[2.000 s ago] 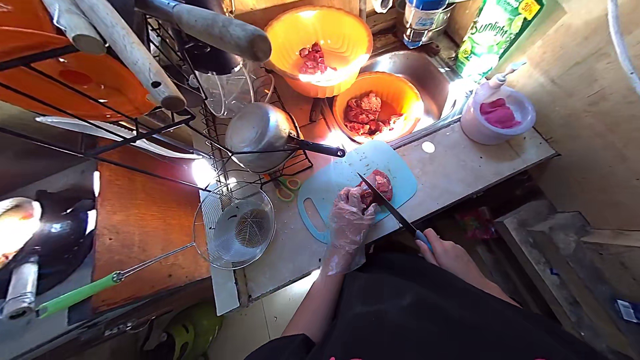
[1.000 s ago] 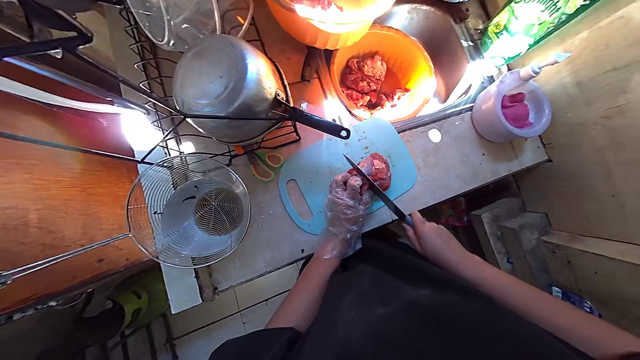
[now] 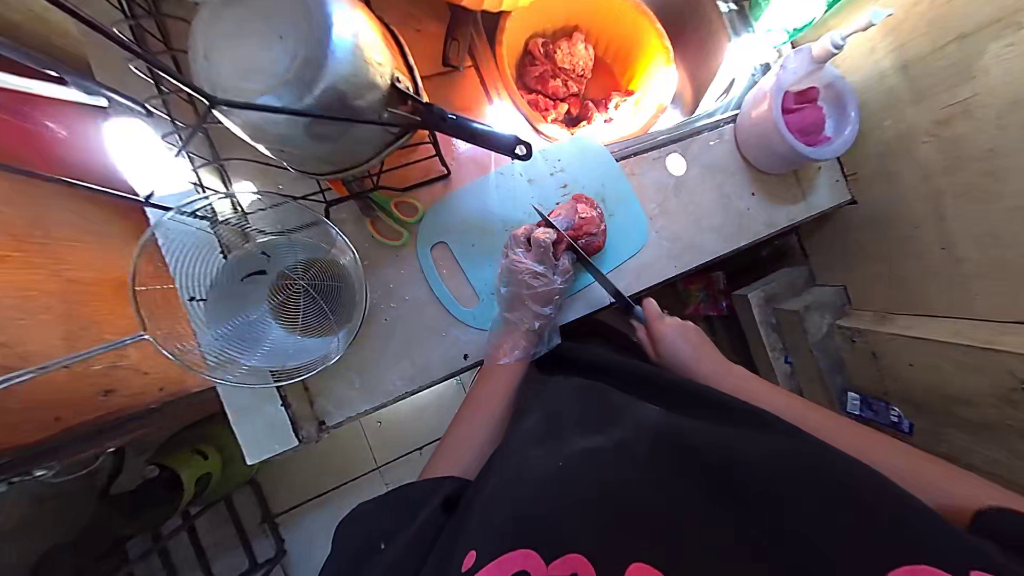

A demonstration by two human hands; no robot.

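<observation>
On a light blue plastic cutting board [image 3: 500, 196] lies a piece of raw red meat [image 3: 588, 224]. My left hand [image 3: 532, 280], in a clear plastic glove, grips the meat's left side with its fingers bent. The bare right hand [image 3: 680, 340] is closed on the handle of a kitchen knife [image 3: 600, 278]. The dark blade runs up and left across the meat, its tip near my gloved fingers; how deep it sits cannot be told. Beyond the board stands an orange plastic bowl [image 3: 668, 72] with more raw meat [image 3: 560, 68] in it.
Left of the board are green-handled scissors [image 3: 392, 216], an upturned metal saucepan [image 3: 296, 88] on a black wire rack [image 3: 440, 160], its handle reaching over the board's edge, and a wire-mesh strainer [image 3: 248, 296]. A white tub [image 3: 764, 128] with pink contents stands at the counter's right end.
The view has moved closer to the counter and board. My left hand stays on the meat and the knife stays across it in my right hand.
</observation>
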